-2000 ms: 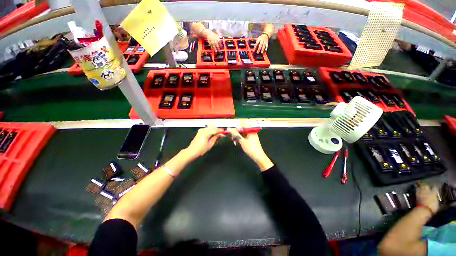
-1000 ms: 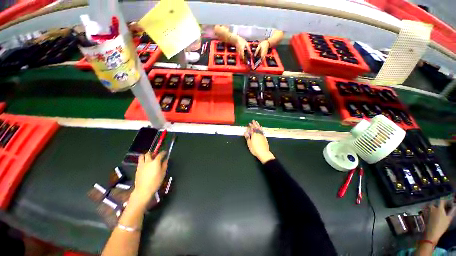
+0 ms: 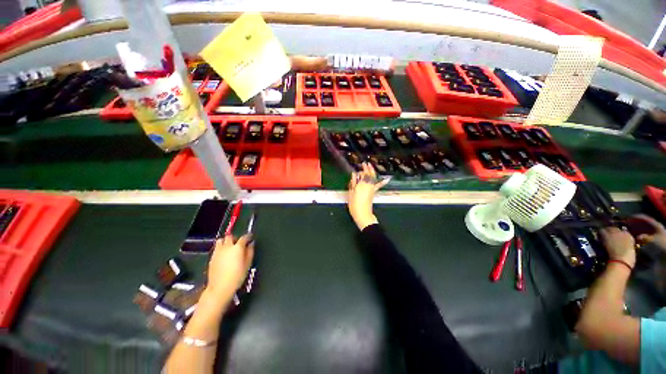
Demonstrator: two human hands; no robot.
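My right hand (image 3: 363, 191) is at the near edge of the green conveyor, its fingers on the front left corner of a clear blister tray (image 3: 403, 166) with dark phones in its pockets. The tray sits slightly askew. My left hand (image 3: 229, 263) is over the dark mat, beside a black slab smartphone (image 3: 206, 225). A red marker (image 3: 234, 218) and a thin dark stick (image 3: 251, 223) lie just beyond its fingers; whether it touches them is unclear. Phone batteries (image 3: 166, 311) lie loose left of and below my left hand.
A red tray of phones (image 3: 299, 157) is on the conveyor behind the grey post (image 3: 212, 157). A white fan (image 3: 537, 197) and two red pens (image 3: 501, 261) are at right. Another person's hand (image 3: 618, 245) is over a black tray at far right. A red tray (image 3: 36, 226) is at left.
My hands parted from around the red marker, now lying by the smartphone. My right hand reached the clear tray, which has turned slightly. The neighbour's hands moved up to the black tray.
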